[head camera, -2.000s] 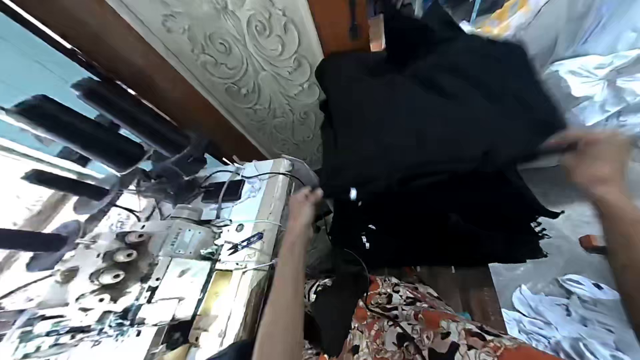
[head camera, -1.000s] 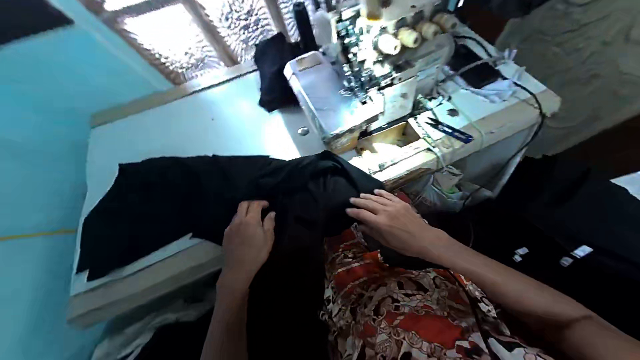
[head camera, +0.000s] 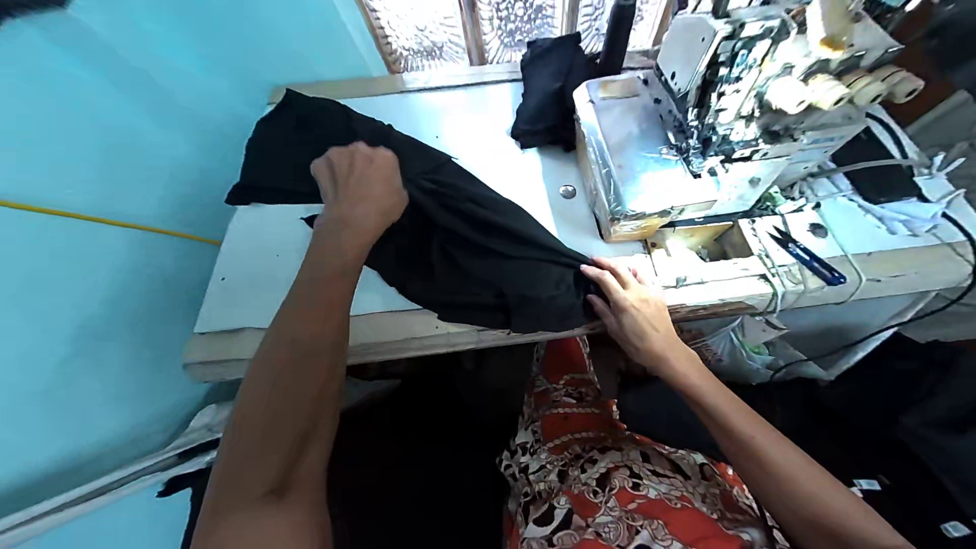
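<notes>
Black fabric (head camera: 488, 252) lies bunched and creased across the white sewing table, from its far left corner down to the front edge. My left hand (head camera: 362, 183) is closed on the upper left part of this cloth, its fingertips hidden from view. At the cloth's right end, by the table's front edge, my right hand (head camera: 629, 309) pinches the fabric between thumb and fingers. Just right of that hand stands an overlock sewing machine (head camera: 732, 114) with a shiny metal cover plate.
Blue-handled thread snips (head camera: 808, 255) lie at the table's right front, beside an open compartment (head camera: 705, 242). A smaller folded black cloth (head camera: 550, 91) rests left of the machine. A blue wall (head camera: 114, 152) borders the left side. Dark fabric (head camera: 900, 412) is piled low at the right.
The view has swung from the black fabric pile to the table. Since one second ago, my left hand has moved toward the cloth's far left part, and the cloth now lies slanted over the table.
</notes>
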